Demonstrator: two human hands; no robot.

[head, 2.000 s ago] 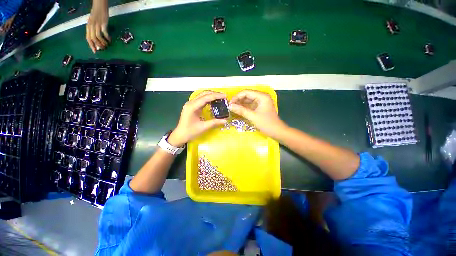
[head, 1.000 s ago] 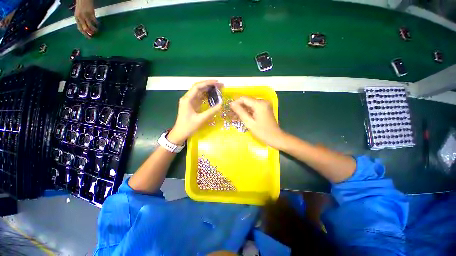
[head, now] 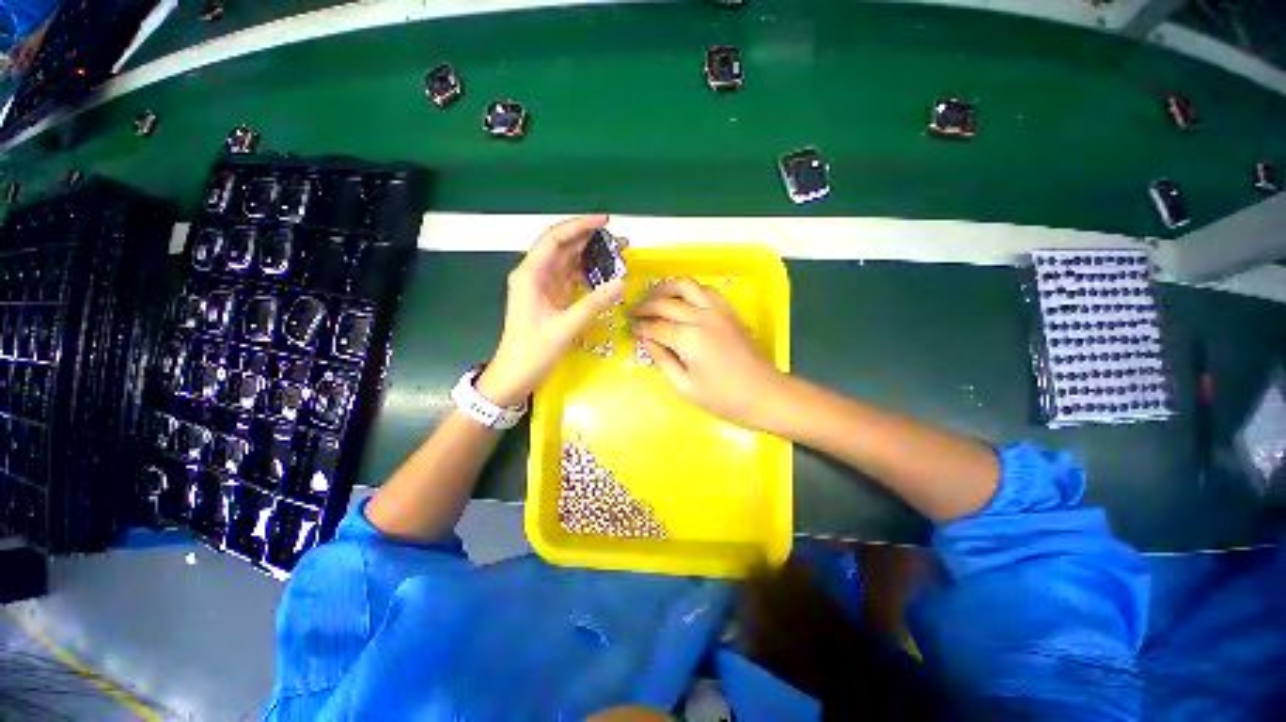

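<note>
My left hand (head: 543,310) holds a black watch case with a shiny rim (head: 602,260) in its fingertips, tilted, over the far left part of the yellow parts tray (head: 705,540). My right hand (head: 701,349) is over the far end of the tray, fingers bent down at the scattered small metal parts (head: 604,339). Whether its fingertips hold a part cannot be told. A denser heap of small metal parts (head: 599,497) lies in the tray's near left corner.
A black blister tray with cases (head: 268,360) is at left, beside stacked blister trays (head: 71,381). Beyond a white edge strip, the green conveyor belt (head: 635,141) carries spaced cases. At right are a dotted small-parts holder (head: 1104,336), a thin dark stick (head: 1204,409) and a crumpled translucent item (head: 1262,437).
My right hand has moved from the case down to the scattered parts. My left hand has tilted the case and drawn slightly back to the left. Belt cases have shifted right; another person's hand has left view.
</note>
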